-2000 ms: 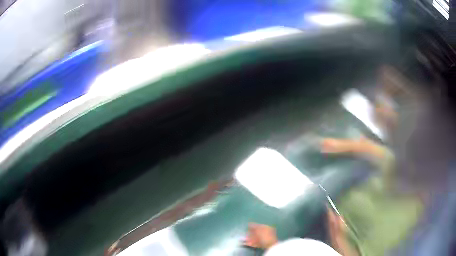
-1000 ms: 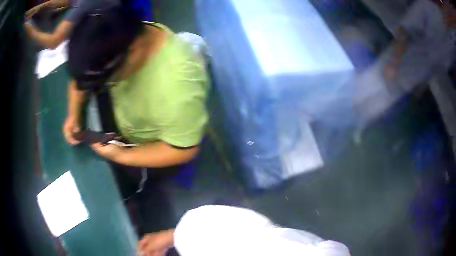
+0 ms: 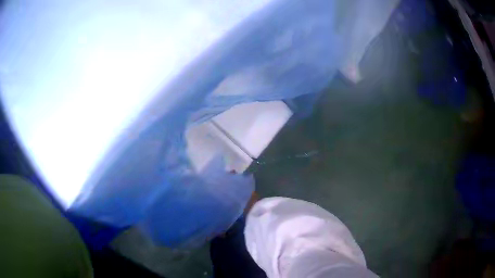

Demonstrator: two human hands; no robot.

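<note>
A large blue see-through plastic film [image 3: 201,206] hangs over a big stack with a bright white top [image 3: 97,70]. Through a gap in the film, white foam blocks or trays [image 3: 255,127] show, with a dark seam between them. My right arm, in a white sleeve, comes in from the bottom edge. My right hand [image 3: 252,201] is at the film's lower right edge, mostly hidden by the film. A fingertip shows at the film's upper edge, and the film looks gripped and lifted. My left hand is not in view.
A person's green shirt [image 3: 38,233] is close at the lower left. The green floor [image 3: 347,174] lies to the right. Blurred dark-blue objects [image 3: 480,184] stand at the right edge. A pale hanging piece [image 3: 363,32] is at the top.
The view has moved from the bench to close over the film-covered stack. My right hand has moved from near the bench edge to the film, and the gap now shows the white blocks.
</note>
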